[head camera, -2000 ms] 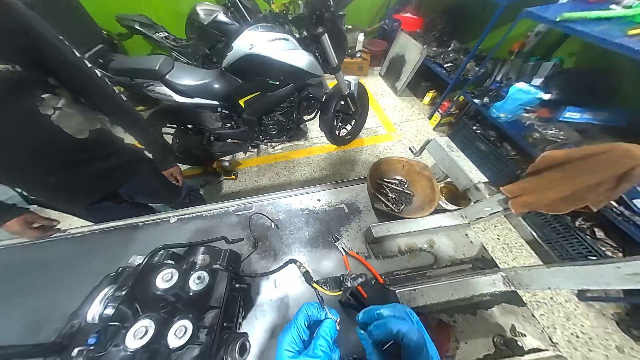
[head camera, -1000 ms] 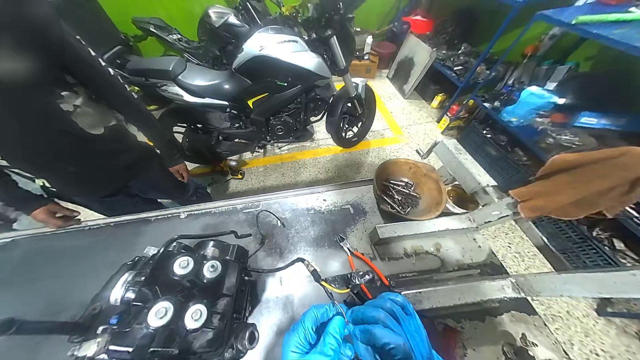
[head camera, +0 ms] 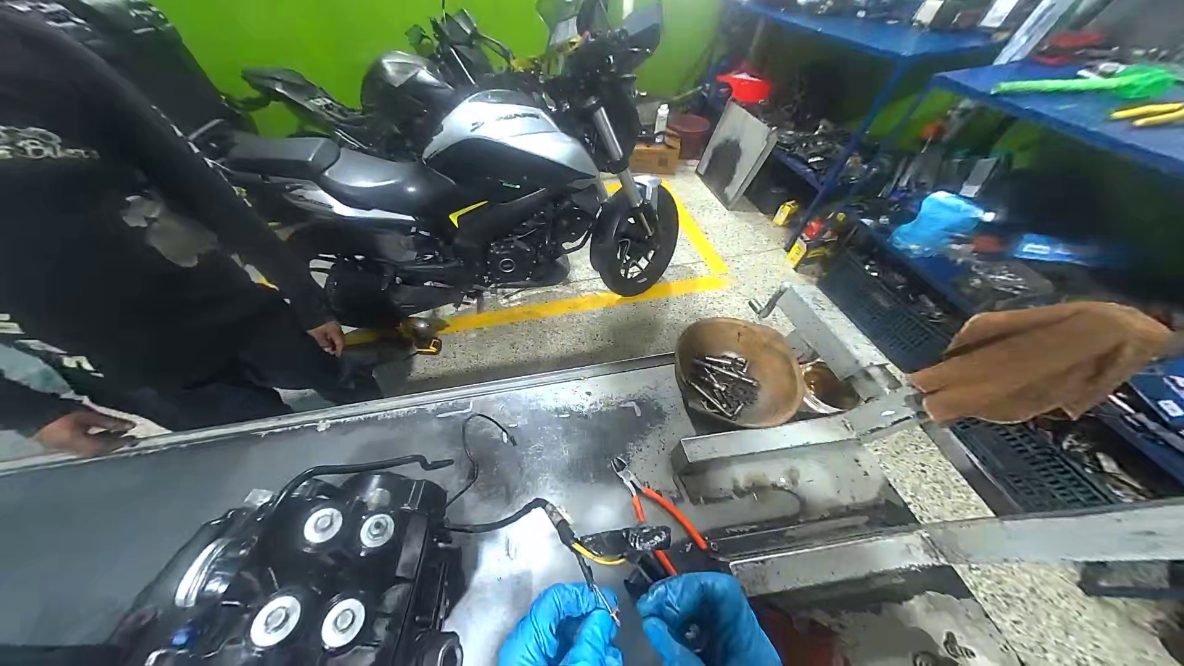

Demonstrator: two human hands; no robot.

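Both hands wear blue gloves at the bottom of the head view. My left hand (head camera: 562,627) pinches a dark cable (head camera: 585,569) whose stripped, thin wire ends (head camera: 608,606) stick up past the fingertips. Just right of it, my right hand (head camera: 705,622) is curled with its fingertips near those wires; whether it grips anything is hidden. A yellow wire (head camera: 597,555) runs beside the cable to a piece wrapped in black tape (head camera: 629,540). Behind the hands lie cutting pliers with orange handles (head camera: 671,513). To the left sits a black engine part with round metal caps (head camera: 370,573), from which a black cable (head camera: 499,523) leads.
A bowl of bolts (head camera: 782,370) stands at the far edge of the metal bench (head camera: 546,416). Metal bars (head camera: 786,439) and a brown cloth (head camera: 1036,361) are at right. A person (head camera: 166,231) stands at left, one hand on the bench edge. Beyond is a motorcycle (head camera: 499,176).
My hands, close together a second ago, are now slightly apart, and the stripped wire ends show between them. The pliers and the engine part have stayed in place.
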